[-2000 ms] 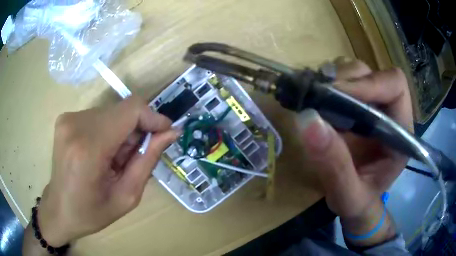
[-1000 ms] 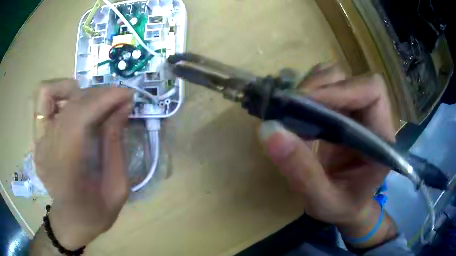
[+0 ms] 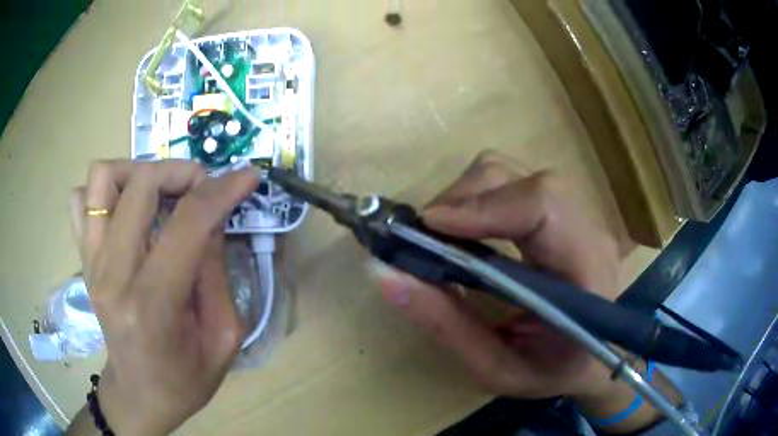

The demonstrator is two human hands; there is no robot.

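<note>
The open white socket housing (image 3: 308, 94) lies upper left, holding a green circuit board (image 3: 236, 72) with round capacitors. A loose white lead wire (image 3: 223, 83) crosses the board to a brass strip (image 3: 160, 58) at the upper left corner. My left hand (image 3: 166, 264) covers the lower left of the housing, its thumb and finger together at the inner parts; what they pinch is hidden. My right hand (image 3: 503, 289) holds the soldering iron (image 3: 478, 268), its tip at the housing's lower right inside, near my left fingertips. The white power cord (image 3: 267, 289) leaves the lower edge.
A clear plastic bag (image 3: 77, 317) and a white plug (image 3: 47, 346) lie at the lower left. A cardboard box (image 3: 610, 136) with scraps stands at the right. A small dark round thing (image 3: 392, 18) lies on the tan cardboard sheet (image 3: 392, 102) at the top.
The housing was turned and moved left, so its cord now points down toward me. The iron has come down and left, its tip now at the housing. My left hand has shifted with the housing.
</note>
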